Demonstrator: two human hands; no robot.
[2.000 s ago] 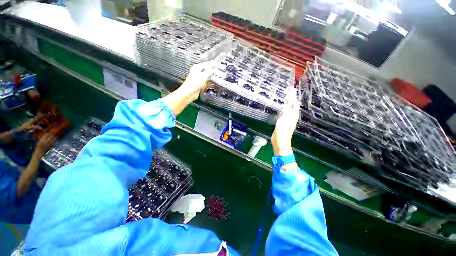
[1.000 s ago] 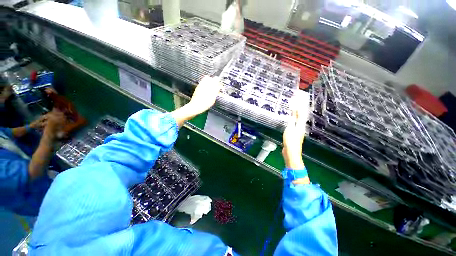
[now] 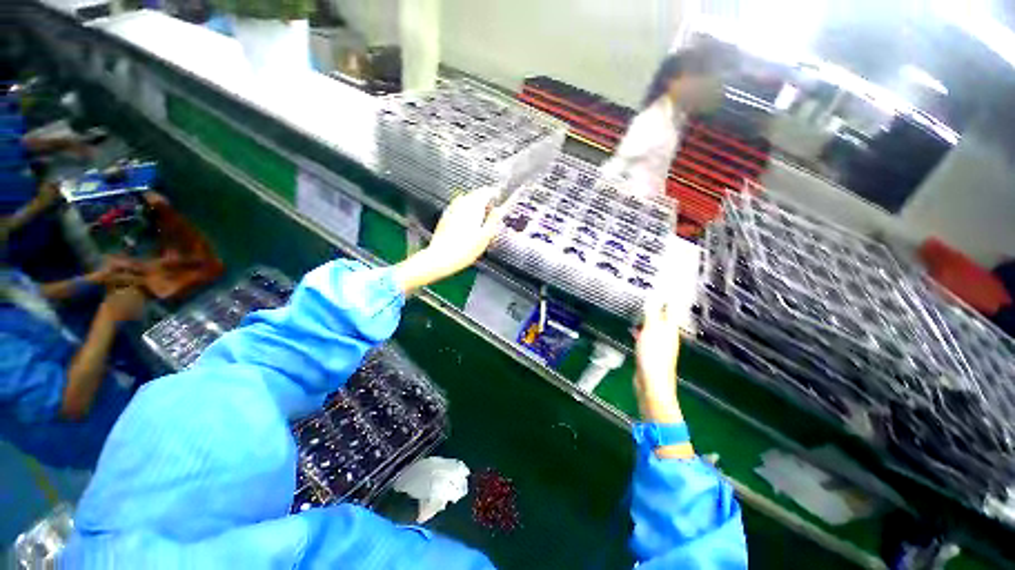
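My left hand (image 3: 462, 236) and my right hand (image 3: 660, 334) reach up to the shelf and hold a stack of clear blister trays (image 3: 584, 228) by its two opposite ends. Dark components show in the pockets of its top tray. Below on the green bench, another clear tray stack (image 3: 373, 423) with dark components stands beside my left sleeve, partly hidden by it. A white sheet (image 3: 434, 487) and a pile of small red-brown parts (image 3: 494, 500) lie to its right.
A tall tray stack (image 3: 462, 139) stands left of the held one, a skewed tray pile (image 3: 846, 301) right of it. A blue bin (image 3: 548, 333) and white fitting (image 3: 601, 366) sit on the ledge. Another worker's hands (image 3: 125, 284) are at left; a person in white (image 3: 651, 139) is behind the shelf.
The view has shifted, so the shelf and bench sit lower and further right. Both hands stay on the tray stack. A person in white now shows more fully behind the shelf.
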